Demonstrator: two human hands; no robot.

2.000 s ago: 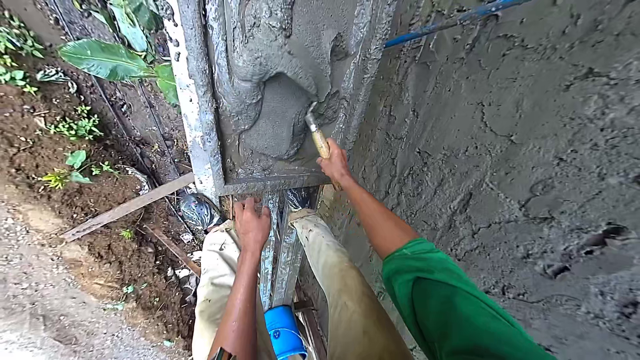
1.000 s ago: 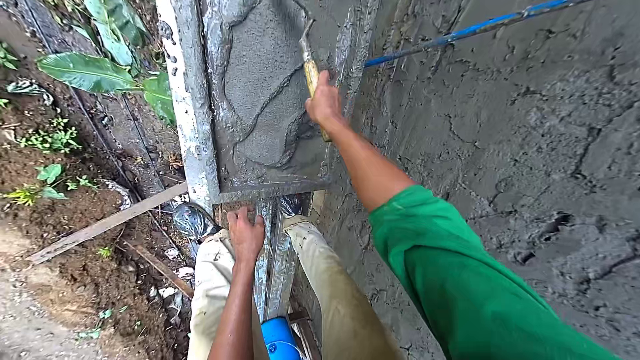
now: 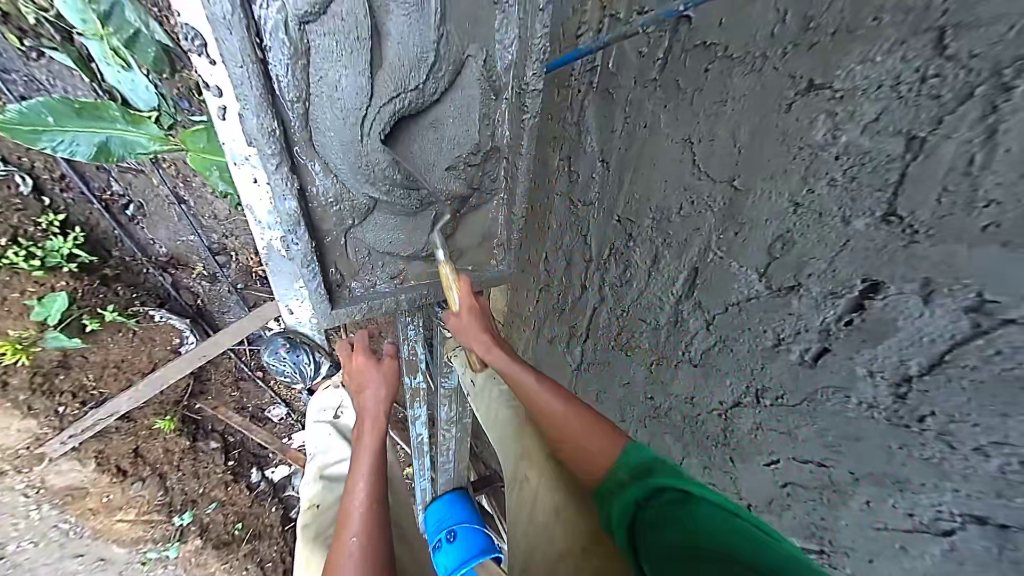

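My right hand [image 3: 472, 322] grips the wooden handle of a trowel [image 3: 446, 268]. The trowel's bent metal neck reaches into wet grey mortar [image 3: 344, 136] near the lower right corner of a shallow rectangular trough; its blade is hard to make out against the mortar. The mortar lies in thick folds, with a hollow at centre right. At the near end of the trough [image 3: 400, 298], my left hand [image 3: 370, 372] rests by the rim with bent fingers, left of the trowel. I cannot see anything held in it.
A rough, mortar-coated wall [image 3: 768, 240] rises at the right, with a blue rod [image 3: 608, 42] at its top. Metal-like rails [image 3: 418, 400] run between my legs to a blue bucket [image 3: 460, 532]. A wooden plank [image 3: 160, 380] crosses the soil at left, near broad leaves [image 3: 88, 130].
My right hand with the trowel has moved down from farther up the trough to its near edge. The mortar now lies in folds where it looked flatter a second ago.
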